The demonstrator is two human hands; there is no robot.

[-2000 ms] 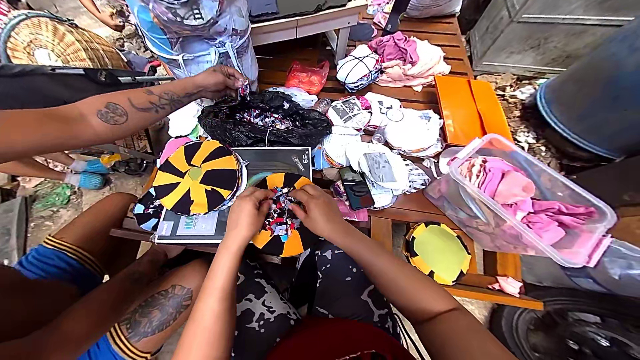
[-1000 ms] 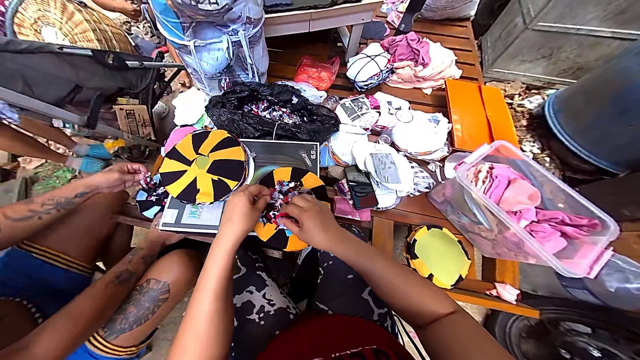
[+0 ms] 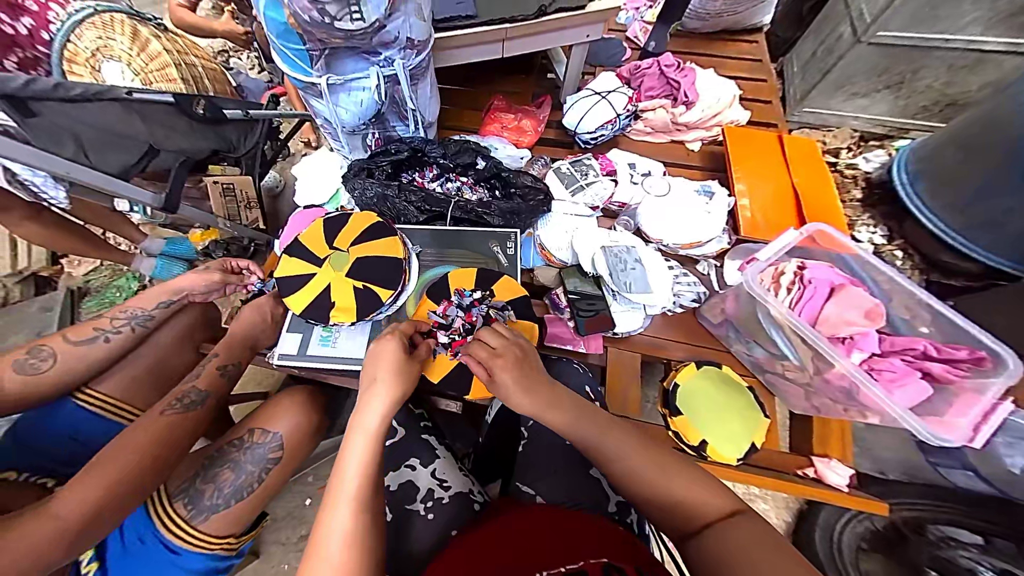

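A round black-and-orange fabric piece lies before me, partly over the edge of a flat printed box. A heap of small cloth scraps sits at its middle. My left hand pinches the scraps at their left side, and my right hand has its fingers on them from the right. Left of these, a stack of round black-and-yellow fabric pieces rests on the box. An open black plastic bag with more scraps lies behind. Another round piece, with a yellow-green centre, is at the right on the wooden slats.
At left, a co-worker's hands handle small scraps close to the stack. A clear plastic bin of pink cloth stands at right, near an orange folder. White cloth bundles and a dark phone lie on the slatted wooden table.
The co-worker's raised hand has come down from the black bag to the left of the black-and-yellow stack. My hands have stayed at the scraps on the round fabric.
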